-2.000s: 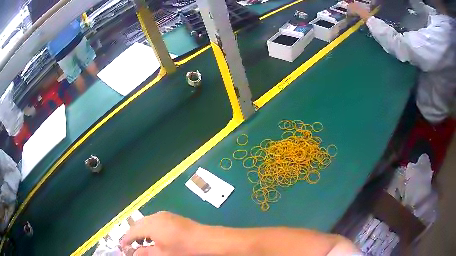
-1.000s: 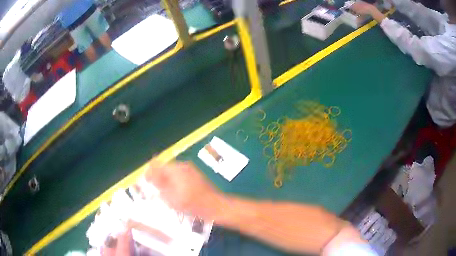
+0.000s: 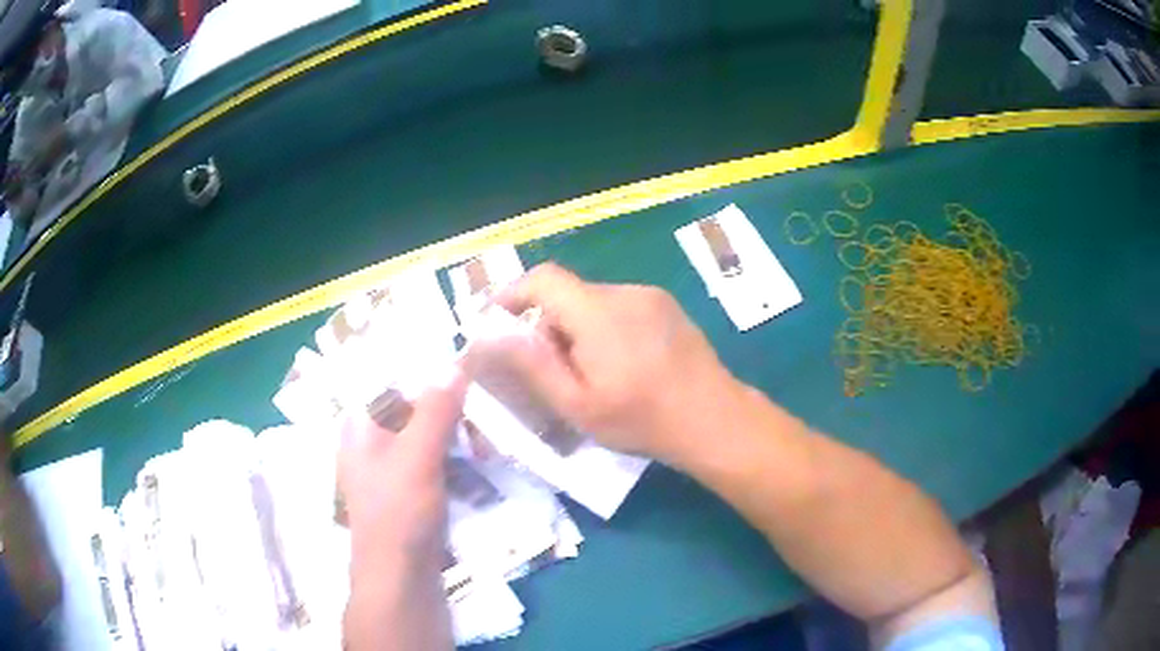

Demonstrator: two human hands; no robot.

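White packets with brown-grey strips lie in a spread and in stacks on the green worktop, at lower left and centre. My right hand is bent over the pile with its fingers closed on a white packet, which slants down below the palm. My left hand is blurred, close to the right fingertips and over the packets; whether it grips one cannot be told. A single packet lies apart, right of my right hand. Glare washes out much of the pile.
A heap of yellow-orange rubber bands lies at right. Yellow tape edges the conveyor belt, which carries coiled items. A post stands at upper right, open boxes beyond it. A person's arm shows at the left edge.
The view has swung down and left, showing more packets. My right hand has come back from the belt side over the pile. My left hand has come further into view beside it.
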